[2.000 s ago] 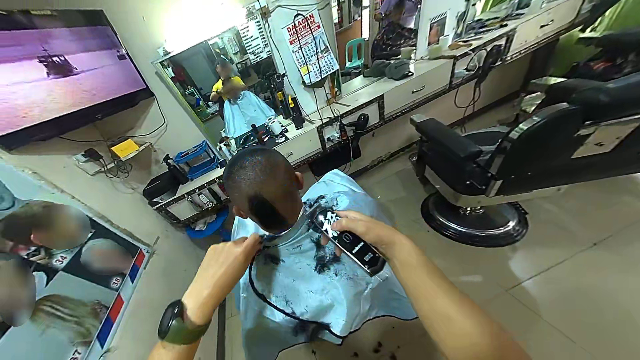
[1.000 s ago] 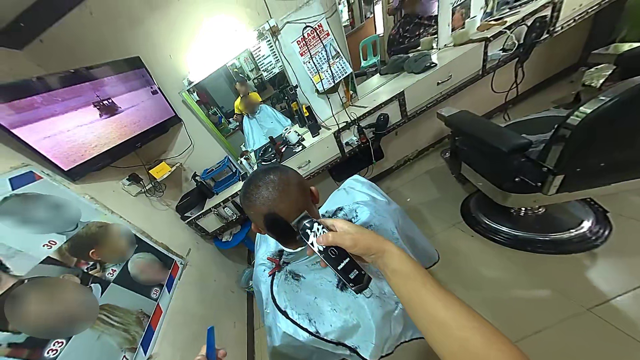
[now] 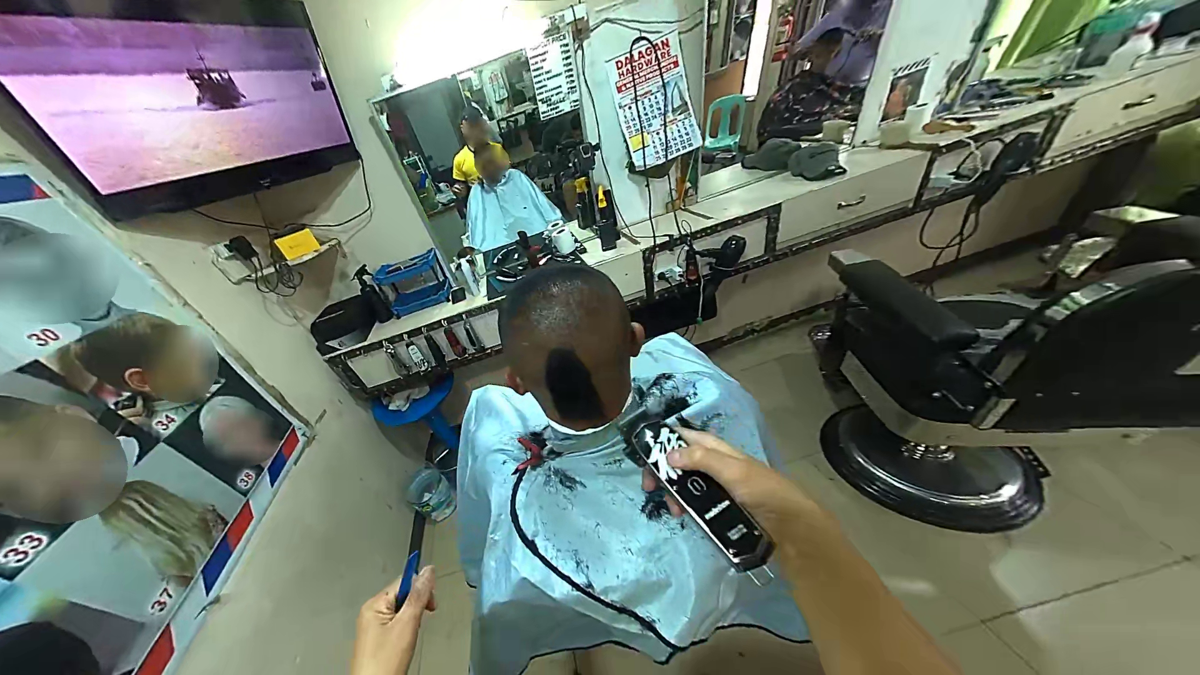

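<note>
A seated person's head (image 3: 567,328) faces away from me, cut very short, with one dark patch of hair (image 3: 574,384) low at the back. A light blue barber cape (image 3: 600,553) with loose hair clippings covers the shoulders; a red clip (image 3: 530,454) and a black cord lie on it at the left. My right hand (image 3: 727,473) holds a black hair clipper (image 3: 703,497), its blade end just right of the nape, over the cape. My left hand (image 3: 394,623), low at the left, holds a blue object (image 3: 407,579), perhaps a comb, away from the head.
A counter (image 3: 487,309) with a mirror (image 3: 469,159) runs ahead. A black barber chair (image 3: 937,328) stands at the right. A blue stool (image 3: 417,403) and a clear plastic container (image 3: 431,493) are left of the cape. A poster (image 3: 178,450) and a television (image 3: 178,94) hang on the left wall.
My left hand was beside the neck two seconds ago; it is now low at the left with the blue object. The clipper stays in my right hand near the nape.
</note>
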